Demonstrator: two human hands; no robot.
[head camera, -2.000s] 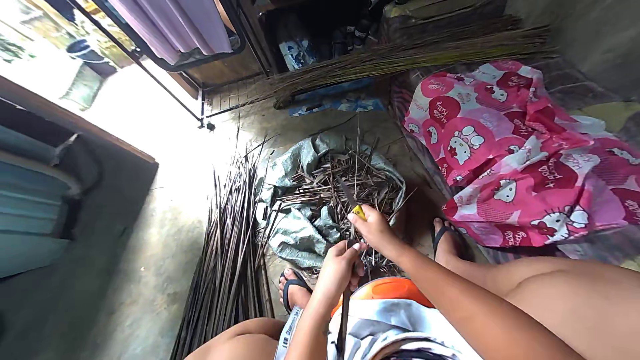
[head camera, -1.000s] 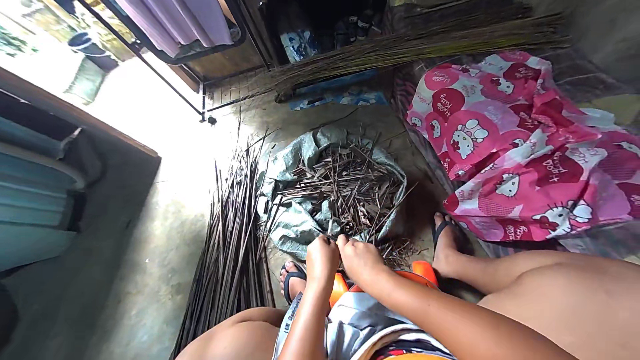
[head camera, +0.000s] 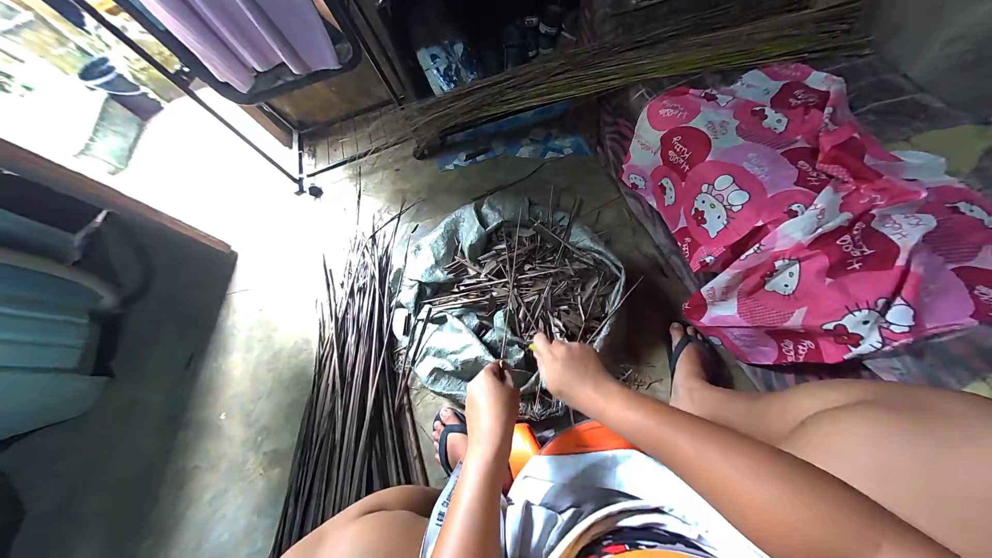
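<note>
Over the near edge of an open woven sack (head camera: 448, 350), my left hand (head camera: 492, 395) grips a thin dry palm-leaf strip (head camera: 509, 310) that points away from me. Close to its right, my right hand (head camera: 570, 370) is closed around a small tool, of which only a bit of yellow shows at the fingertips; the rest is hidden. Dry brown leaf scraps (head camera: 535, 279) fill the sack. Left of it, a bundle of long dark dry leaf strips (head camera: 356, 387) lies on the floor.
A pink printed cloth (head camera: 775, 225) is spread at the right. Long thin stalks (head camera: 620, 66) lie across the back. A metal frame with a purple cloth (head camera: 248, 39) stands at the back left. My sandalled feet (head camera: 453, 438) flank the sack.
My hands were together at the sack's near edge a second ago; now they are apart, the right one farther forward. A strip now stretches out over the sack from my left hand.
</note>
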